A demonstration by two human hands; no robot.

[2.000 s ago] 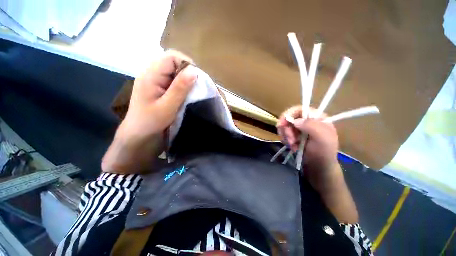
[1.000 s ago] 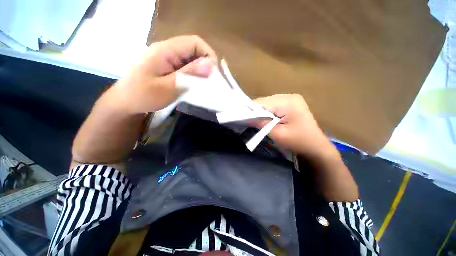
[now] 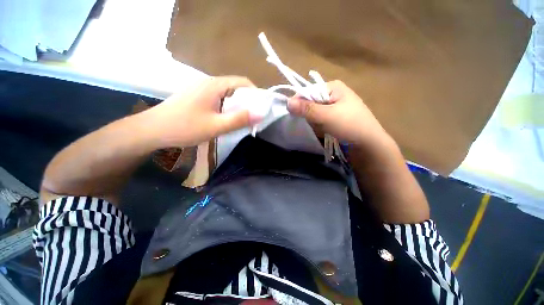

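A large brown panel [image 3: 382,65] lies on the white-covered table and its near part hangs toward my apron, with white backing [image 3: 298,132] turned up between my hands. My left hand [image 3: 209,110] pinches the folded white backing at the panel's edge. My right hand [image 3: 337,113] holds a loose bunch of white strips [image 3: 286,70], with ends sticking up and others hanging below the hand. Its thumb and fingers also meet the white edge beside my left hand. The fingertips partly hide where strip and panel meet.
White and brown sheets [image 3: 45,27] lie on the table at the far left. The table edge [image 3: 89,74] runs behind my left arm. A pale yellow patch [image 3: 524,126] shows at the right. Dark floor with a yellow line [image 3: 472,232] is at lower right.
My right hand has come left beside my left hand, and the strips now point up and left. The white backing is spread between both hands. The brown panel has shifted slightly left in view.
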